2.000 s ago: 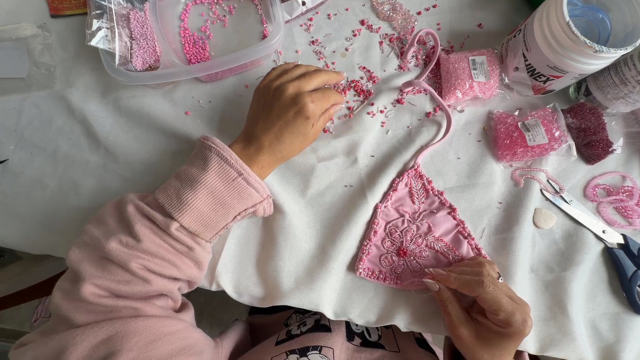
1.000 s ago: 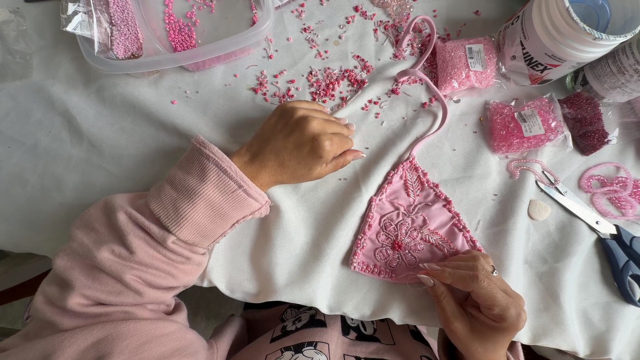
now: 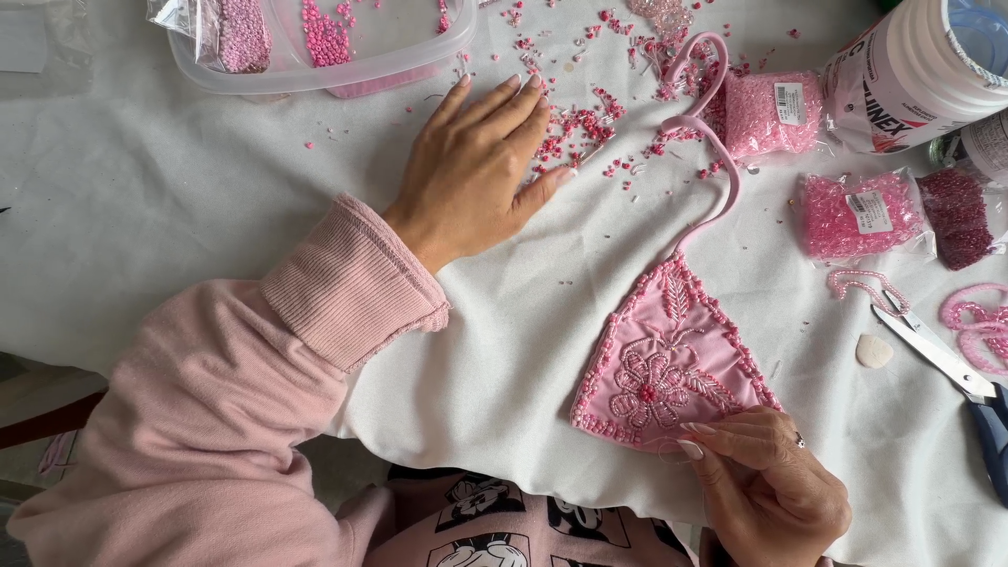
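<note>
A pink triangular fabric bikini cup (image 3: pixel 657 366) lies on the white cloth, its edges beaded and a bead flower with leaves on its face; a pink strap (image 3: pixel 728 185) curls away from its top. My right hand (image 3: pixel 760 480) is at its lower right corner, thumb and index finger pinching, with a thin thread loop beside them. Whether a needle is between the fingertips cannot be told. My left hand (image 3: pixel 480 161) lies palm down with fingers spread, its fingertips and thumb beside loose pink and red beads (image 3: pixel 579 130) scattered on the cloth.
A clear plastic container (image 3: pixel 346 71) of beads stands at the upper left. At the right are bead bags (image 3: pixel 772 114), (image 3: pixel 862 216) a second bead bag, a white tub (image 3: pixel 906 79), scissors (image 3: pixel 945 362) with blades apart, a pale flat piece (image 3: pixel 873 351) and bead strands (image 3: pixel 976 323).
My left hand has moved up towards the container and its fingers have spread out flat. My right hand has stayed at the cup's lower right corner.
</note>
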